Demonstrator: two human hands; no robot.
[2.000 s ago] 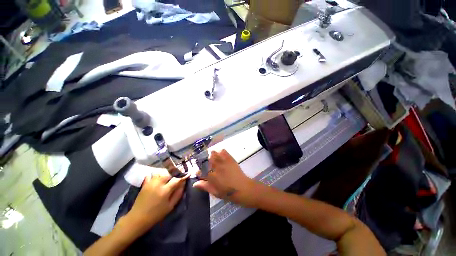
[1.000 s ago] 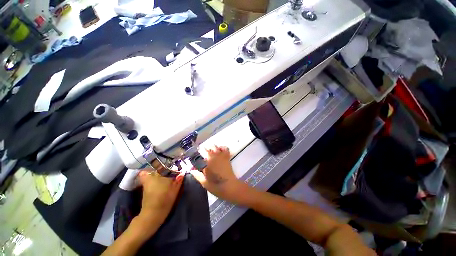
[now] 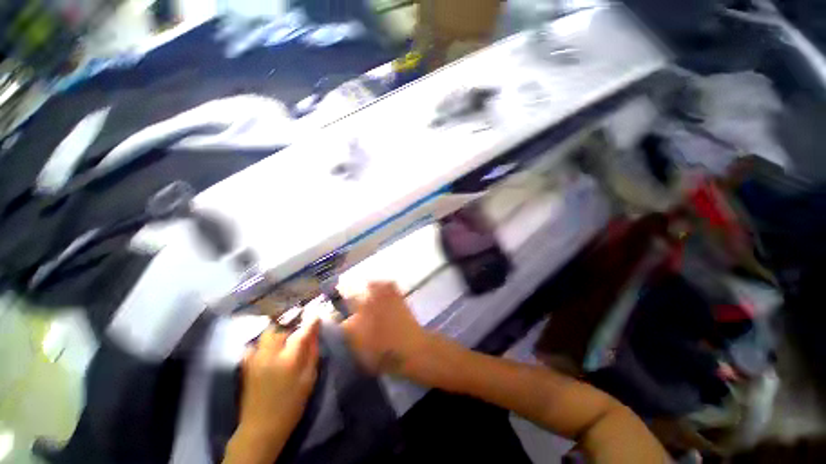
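The frame is blurred. The white sewing machine head (image 3: 362, 172) runs from lower left to upper right. My left hand (image 3: 279, 367) lies on dark fabric (image 3: 349, 412) just in front of the needle area, its fingertips at a small white piece (image 3: 317, 311). My right hand (image 3: 379, 324) is at the right side of the needle area, its fingers bent down at the fabric's edge. Both hands are bare. The needle and the exact grip of the fingertips are hidden or too blurred to tell.
A smartphone (image 3: 474, 249) lies on the bed under the arm. Dark panels with white pieces (image 3: 195, 131) spread behind and left of the machine. Dark and red cloth pieces (image 3: 679, 308) lie at right, a pale heap (image 3: 743, 113) beyond. A pale green surface (image 3: 41, 381) shows at left.
The view has shifted and blurred. My left fingers have drawn together near the needle area. My right hand stays beside it, with its fingers more curled.
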